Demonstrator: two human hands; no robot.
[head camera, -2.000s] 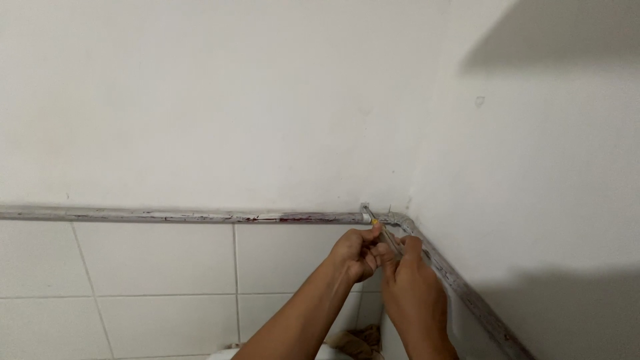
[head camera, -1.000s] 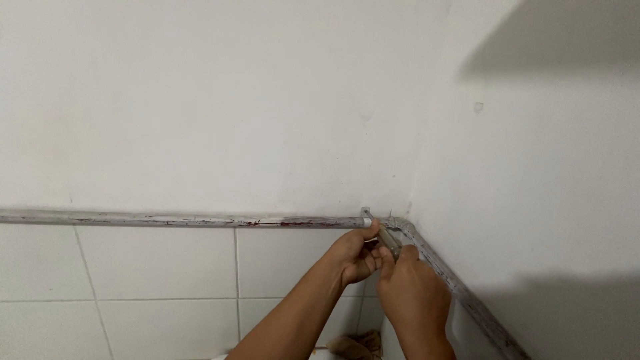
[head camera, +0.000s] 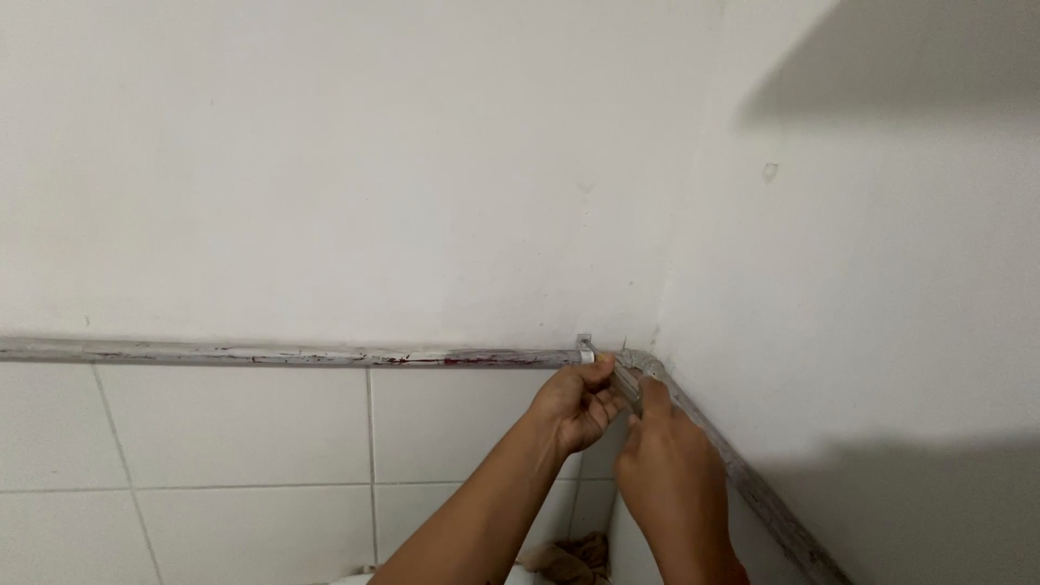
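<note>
A metal pipe clamp (head camera: 584, 344) sits around the painted pipe (head camera: 325, 356), its tab flat on the wall just left of the corner elbow (head camera: 642, 360). My right hand (head camera: 673, 463) is closed on the handle of a screwdriver (head camera: 624, 383), whose shaft slants up and left to the screw at the clamp's tab. Beside the pipe, my left hand (head camera: 578, 402) has its thumb and forefinger at the front of the screwdriver, its other fingers curled loosely below. The contact between tip and screw is too small to make out.
White wall tiles (head camera: 244, 422) lie below the pipe, plain white wall above it. From the corner the pipe (head camera: 764, 496) runs down along the right wall. A crumpled brown cloth (head camera: 573, 559) lies low behind my forearms, near a white surface at the bottom edge.
My right hand has changed its hold on the screwdriver handle, its fingers wrapped differently than two seconds ago. My left hand stays by the clamp.
</note>
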